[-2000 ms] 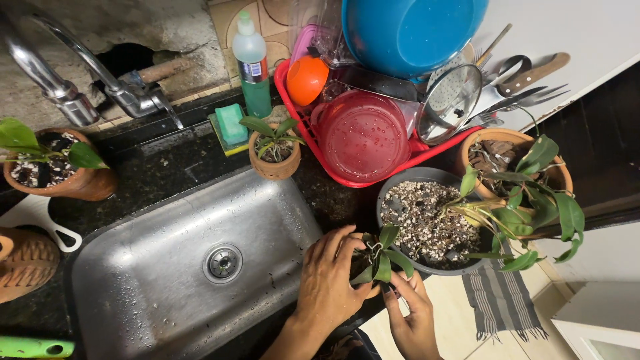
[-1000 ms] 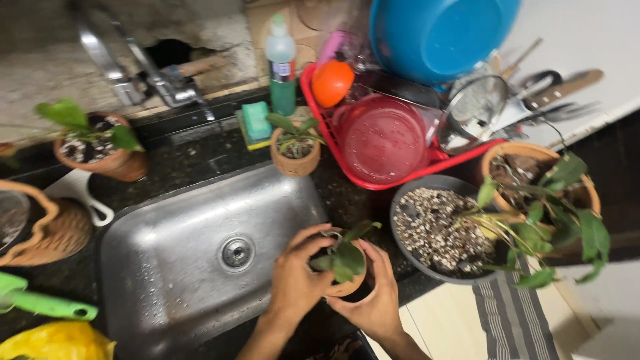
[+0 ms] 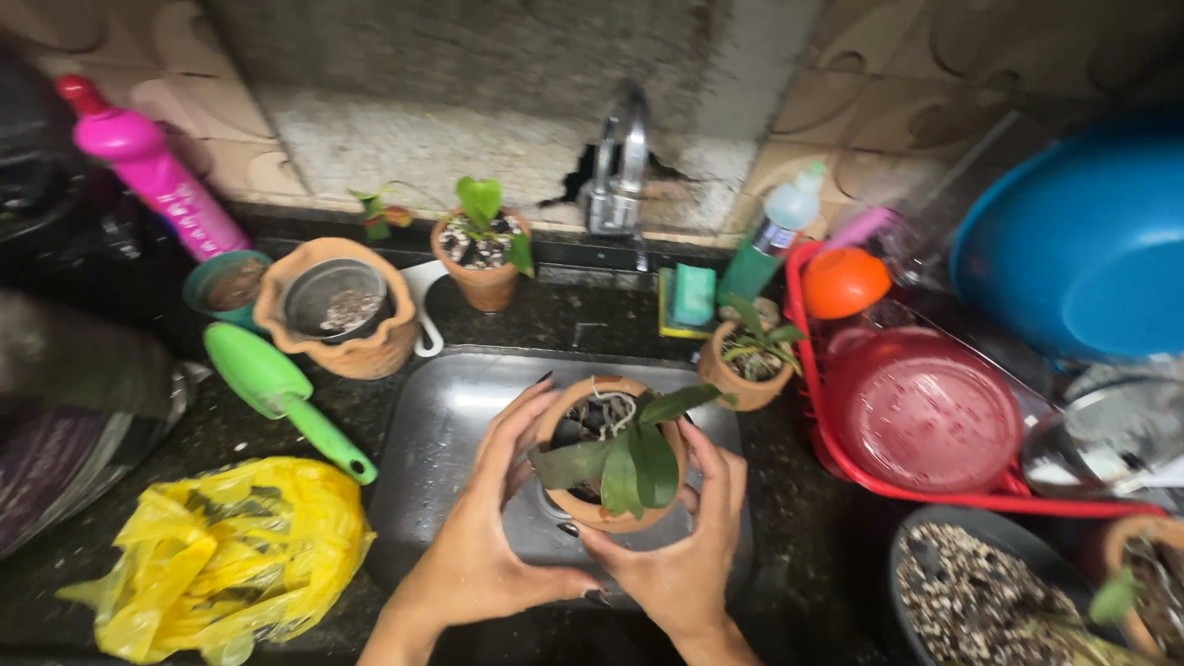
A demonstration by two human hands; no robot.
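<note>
A small terracotta pot with a green-leaved orchid plant is held between my two hands over the steel sink. My left hand wraps the pot's left side, thumb low near the front. On the right side, my right hand grips the wall, its thumb under the near rim. Pale roots and dark substrate show inside the pot. Behind it to the right stands another small potted plant, by the sink's corner. The pot's underside is hidden.
Left of the sink lie a yellow plastic bag, a green trowel and a scalloped clay pot. A faucet rises behind. To the right are a red dish rack, a blue basin and a dark pot of substrate.
The view has swung left. My hands have carried the potted plant from the counter edge by the sink's right side to over the sink. The yellow bag and whole trowel are now visible.
</note>
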